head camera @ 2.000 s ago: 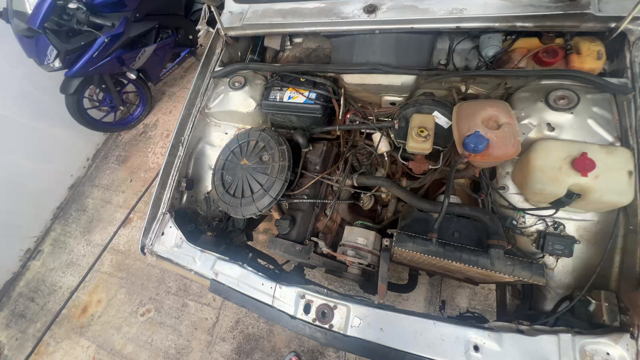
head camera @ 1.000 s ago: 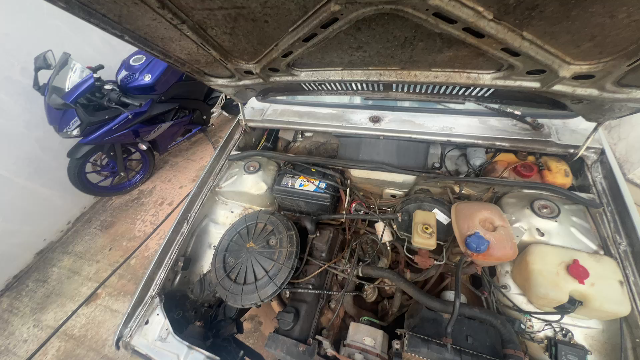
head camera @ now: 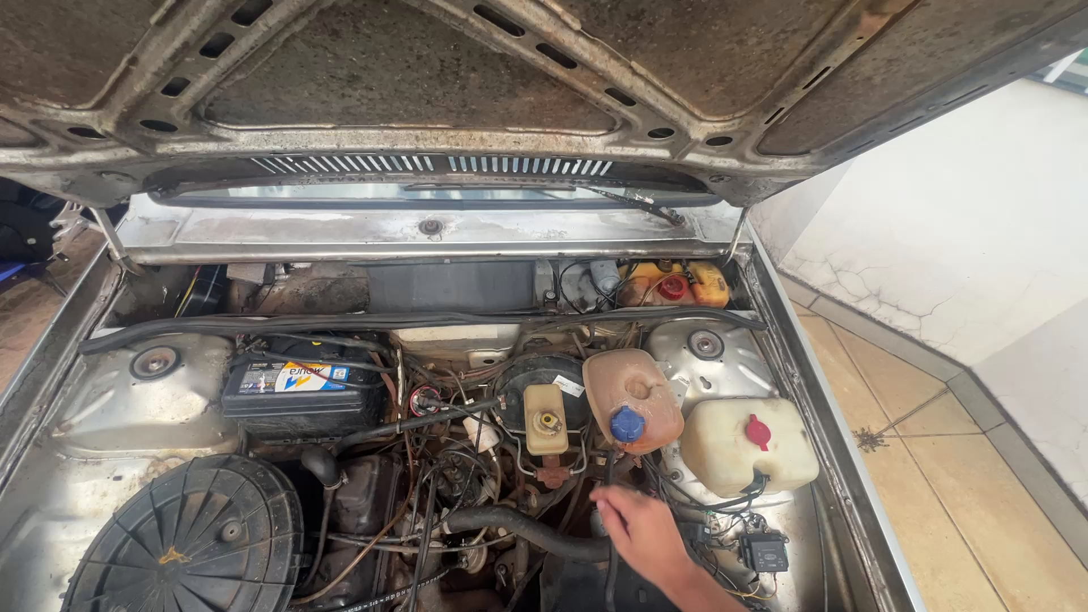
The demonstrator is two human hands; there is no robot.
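Observation:
My right hand (head camera: 639, 531) reaches in from the bottom over the engine bay, fingers curled, just below the brown coolant expansion tank (head camera: 637, 382) with its blue cap (head camera: 627, 424). It is beside a thin vertical hose, and whether it touches that hose is unclear. To its upper left sits the brake fluid reservoir (head camera: 545, 416); to its upper right is the cream washer tank (head camera: 748, 446) with a red cap (head camera: 757, 433). A thick black radiator hose (head camera: 531, 529) runs left of the hand. My left hand does not show.
The raised hood (head camera: 408, 76) hangs over the bay. A car battery (head camera: 302, 391) and the round black air filter housing (head camera: 191, 544) lie at left. Loose wires surround a small black module (head camera: 764, 552). A white wall (head camera: 952, 195) stands at right.
My right hand has come into view over the engine bay; neither earlier frame shows a hand. The view has moved right and closer, and the wall at right now shows.

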